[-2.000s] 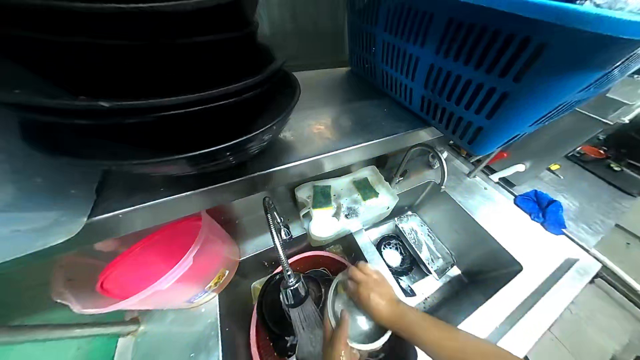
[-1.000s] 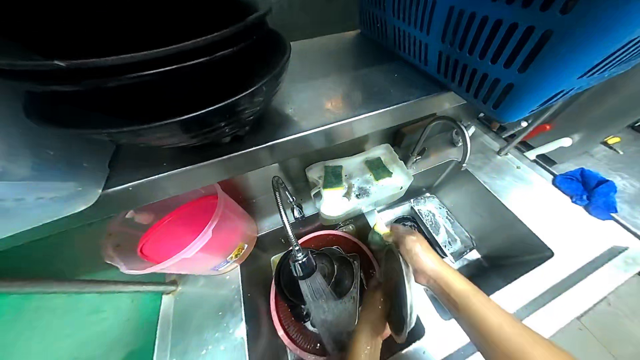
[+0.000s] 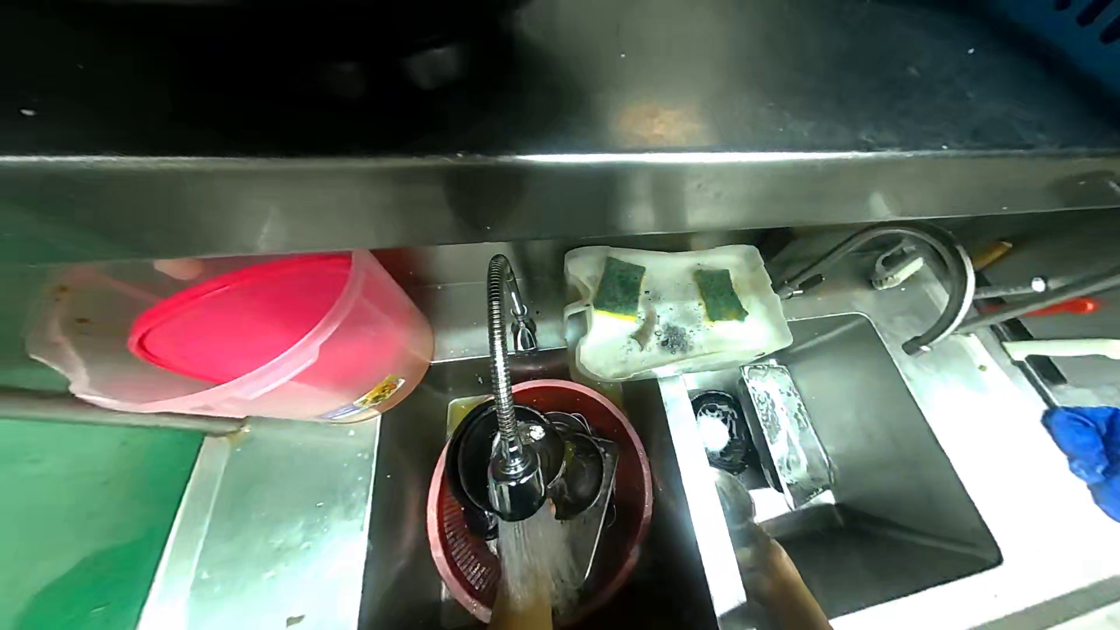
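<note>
My left hand (image 3: 522, 604) is under the running spray at the bottom edge, mostly hidden by water; what its fingers do cannot be seen. The chrome spray tap (image 3: 514, 481) pours over a red plastic basin (image 3: 643, 472) holding black bowls and a metal pan in the left sink. To the right, my right hand (image 3: 757, 542) is blurred at the sink divider (image 3: 700, 499), near a greyish thing; its grip cannot be made out. Beyond it, a soapy metal tray (image 3: 787, 429) and a wet black bowl (image 3: 722, 429) lie in the right sink.
Two green-and-yellow sponges (image 3: 619, 287) rest on a white plastic container (image 3: 682, 350) behind the sinks. A clear pink-tinted tub (image 3: 385, 350) with a pink basin (image 3: 254, 315) stands left. A steel shelf (image 3: 560, 188) overhangs the back; a curved tap (image 3: 949, 262) and blue cloth (image 3: 1085, 446) are right.
My right hand has moved down and away from the round metal vessel both hands had; that vessel is no longer clearly seen. My left hand is now under the spray. The view has shifted markedly.
</note>
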